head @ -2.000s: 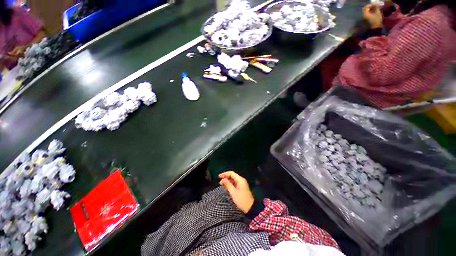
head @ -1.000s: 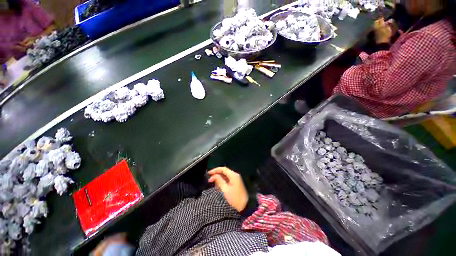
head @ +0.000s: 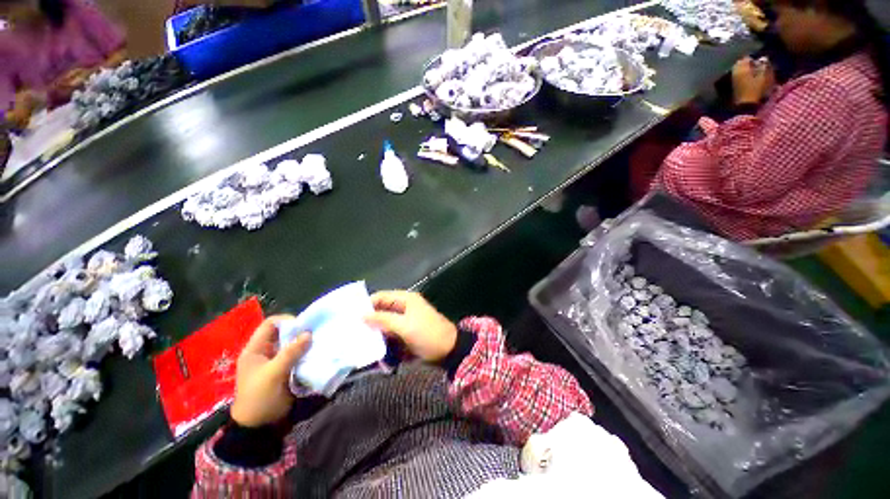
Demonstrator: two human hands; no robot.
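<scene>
A small white, pale-blue sheet or cloth [head: 337, 336] is held in front of my lap, near the bench edge. My left hand [head: 263, 368] grips its left side, with the thumb on top. My right hand [head: 415, 324] grips its right upper side. The fingers behind the sheet are hidden. The flat red packet [head: 207, 363] lies on the bench just left of my left hand. A heap of grey-white knobbly pieces [head: 73, 336] lies at the far left, and a smaller group of white pieces [head: 256, 192] lies beyond the packet.
A squeeze bottle [head: 393, 170] lies on the dark green belt [head: 322, 249]. Thin tan sticks [head: 522, 137] lie near two steel basins [head: 488, 109] heaped with pieces. A black crate [head: 586, 341] with a clear liner stands at my right. A person in a red-checked smock [head: 771, 146] sits beyond it.
My left hand has come up from the lower edge with the white sheet. My right hand has moved up from my lap and taken hold of it. The view has shifted slightly.
</scene>
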